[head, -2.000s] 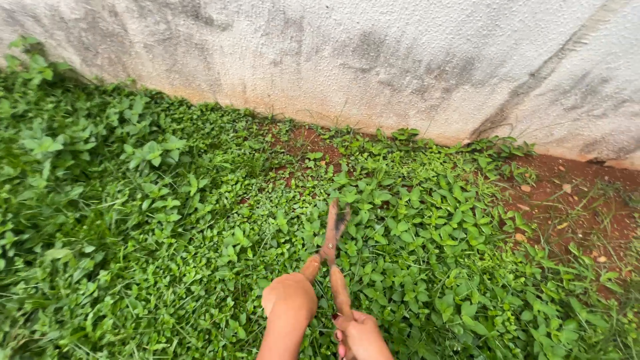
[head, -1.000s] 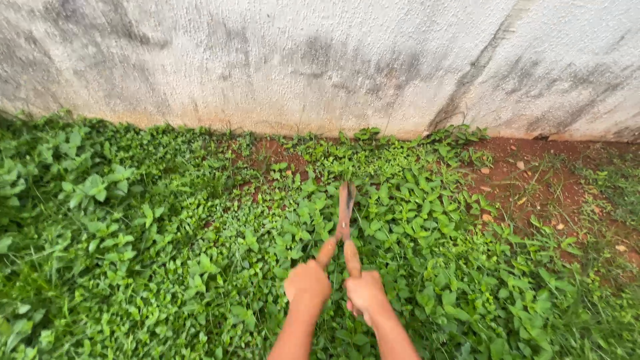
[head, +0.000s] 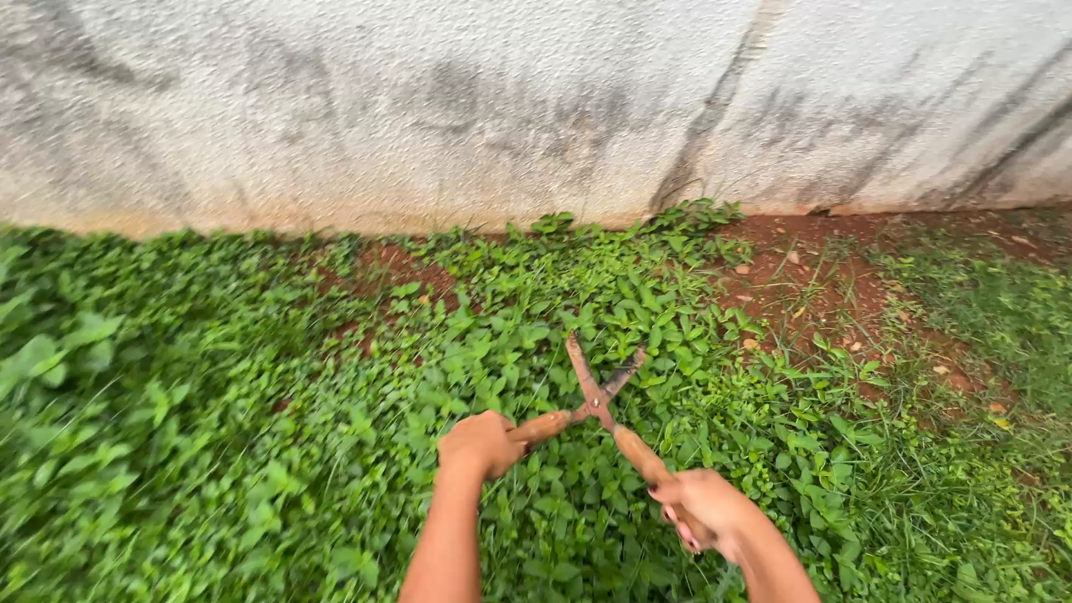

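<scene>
A pair of hedge shears with rusty metal blades and wooden handles is held over low green weeds. My left hand grips the left handle, and my right hand is closed around the right one. The two blades stand apart in a V, tips pointing toward the wall and among the leaves. Whether any stem lies between the blades cannot be told.
A rough white plastered wall with dark stains runs across the back. Bare reddish soil with small stones and dry leaves lies at its foot on the right. A smaller soil patch shows left of centre.
One second ago the blades were together and my hands close to each other; now the handles are spread and the blades are apart. The view has shifted somewhat.
</scene>
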